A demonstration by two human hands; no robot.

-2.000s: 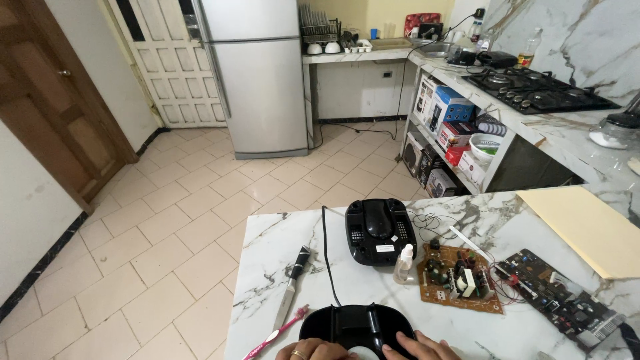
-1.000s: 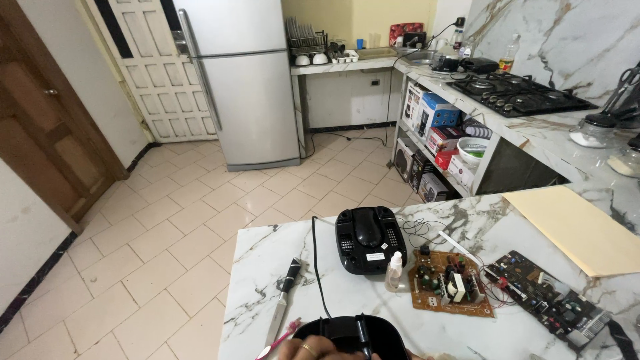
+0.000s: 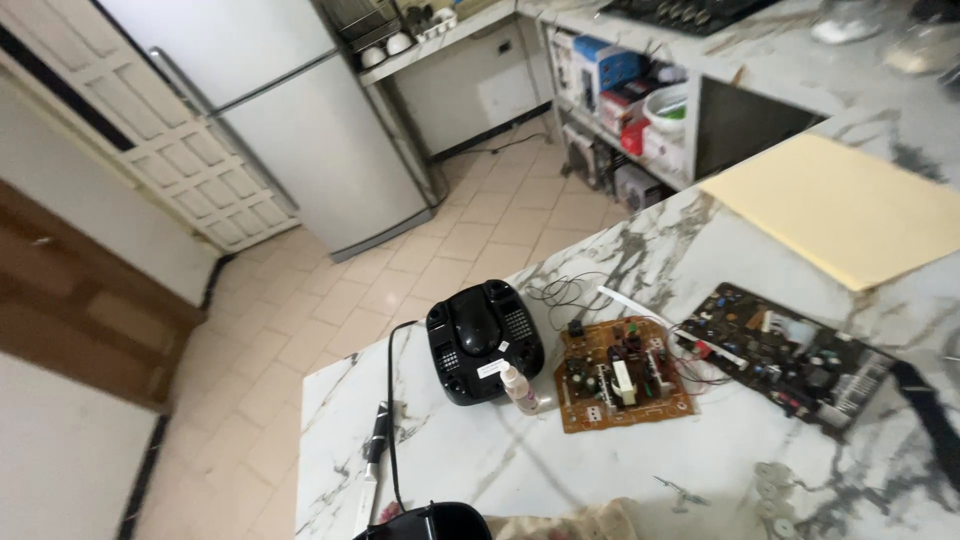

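Neither of my hands shows in the current view. At the bottom edge, a black plastic housing (image 3: 431,523) is cut off by the frame, with a pale, blurred cloth-like thing (image 3: 577,523) to its right. A black plastic base (image 3: 484,341) lies on the marble-patterned table, a small clear bottle (image 3: 519,390) standing against its near side. Right of these are a brown circuit board (image 3: 622,375) with a transformer and a darker circuit board (image 3: 787,356), with thin wires between them. A black-handled knife (image 3: 377,442) lies at the left beside a black cable (image 3: 391,405).
A beige sheet (image 3: 840,210) covers part of the table's far right. Small metal parts (image 3: 681,491) and several pale discs (image 3: 766,491) lie near the front. Beyond the table stand a fridge (image 3: 300,142), shelves with boxes (image 3: 607,71) and a black hob (image 3: 690,11).
My hands, earlier at the black housing at the bottom edge, are out of view. The view has swung right and tilted, bringing the metal parts and discs into sight.
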